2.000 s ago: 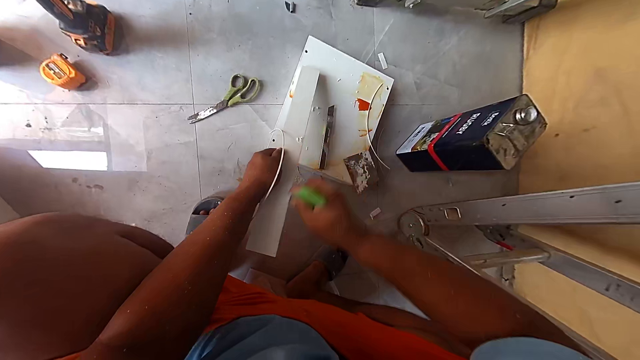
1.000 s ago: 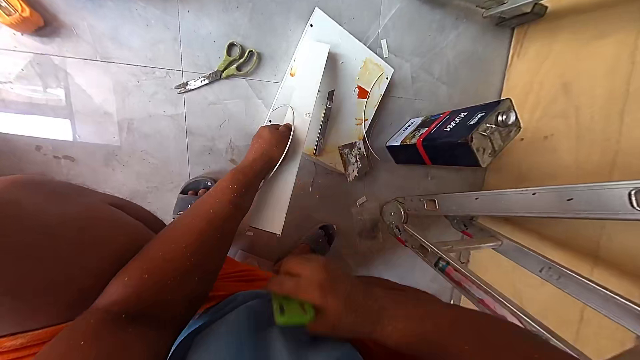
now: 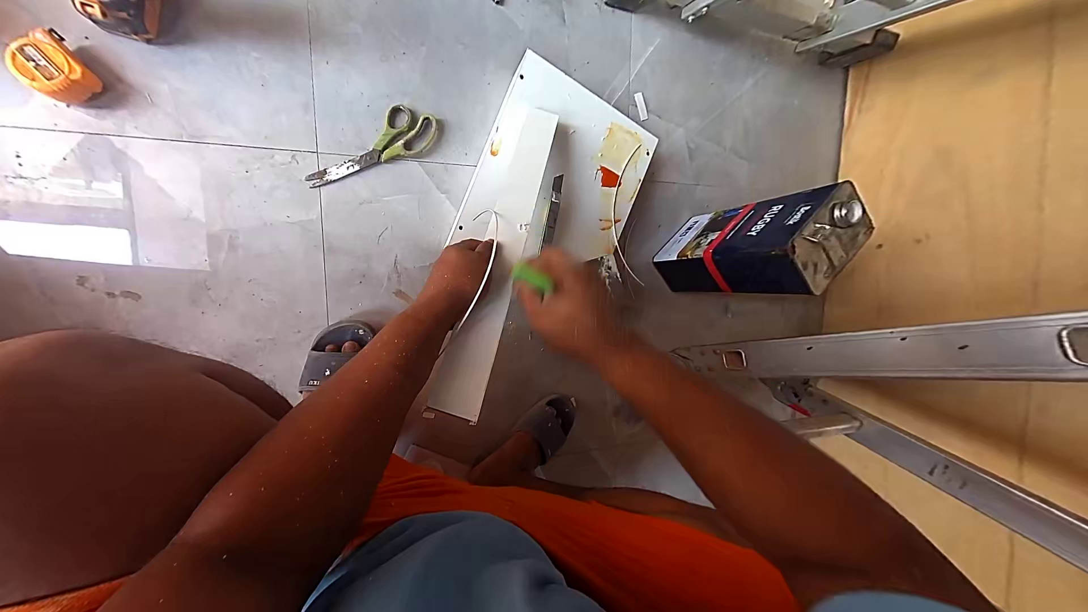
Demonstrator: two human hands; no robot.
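My left hand (image 3: 463, 270) rests on a long white strip panel (image 3: 476, 365), closed on a thin white edging strip (image 3: 485, 276) that curves up past the fingers. My right hand (image 3: 568, 297), blurred, grips a bright green tool (image 3: 533, 277) whose kind I cannot tell, just right of the long panel. Under the long panel lies a wider white board (image 3: 586, 127) with yellowish stains and a red patch. A narrow metal blade-like piece (image 3: 553, 208) lies on the board, and another thin curved strip (image 3: 615, 212) hangs over its right side. A scraper-like piece (image 3: 609, 270) is partly hidden behind my right hand.
Green-handled scissors (image 3: 374, 146) lie on the tiled floor at left. An orange tape measure (image 3: 53, 66) and part of a power tool (image 3: 123, 17) are at upper left. A dark metal solvent can (image 3: 761, 242) lies at right, above an aluminium ladder (image 3: 892, 347). My sandalled feet flank the long panel.
My right hand has moved from near my lap up to the long panel with the green tool in it. My left hand stays at the panel's left edge with the white strip.
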